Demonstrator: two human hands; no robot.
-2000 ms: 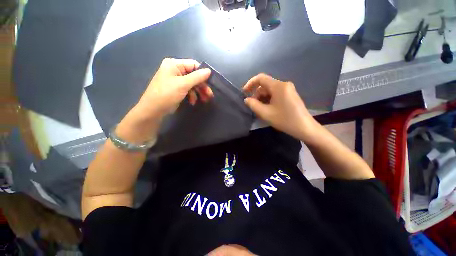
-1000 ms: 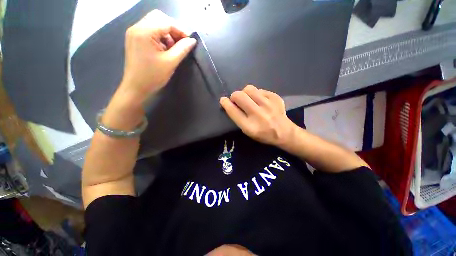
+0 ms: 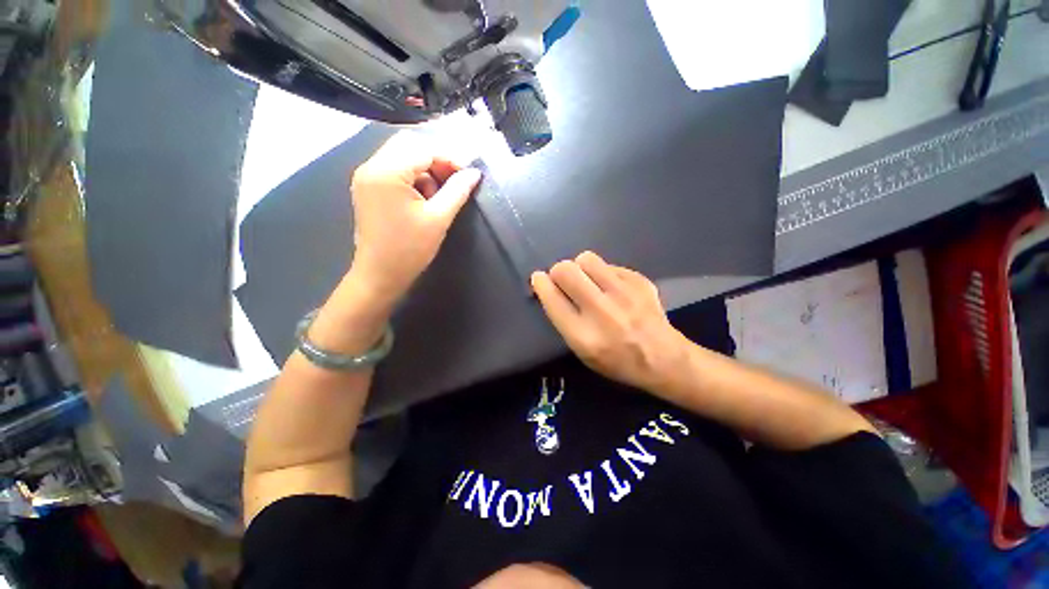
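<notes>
A large dark grey garment panel [image 3: 679,196] lies over the white machine table and its near edge. A narrow dark grey welt strip [image 3: 504,230] lies on it at a slant, with a pale line along its right side. My left hand [image 3: 403,213] pinches the strip's upper end between thumb and fingers. My right hand [image 3: 604,311] has its fingertips on the strip's lower end, with the fingers curled. The sewing machine head [image 3: 345,58] with its ridged round tension dial [image 3: 523,115] is just above my left hand. The needle is hidden.
A waiting panel [image 3: 167,207] lies at left. Small cut pieces [image 3: 857,58] and black snips [image 3: 985,58] are upper right, above the table-edge ruler [image 3: 897,184]. A pale paper [image 3: 805,328] is below the edge. A red and white basket [image 3: 984,345] stands at right.
The strip has turned from loosely held between both hands to lying along the panel. My hands have moved apart along it. The view has shifted, and more of the machine head shows.
</notes>
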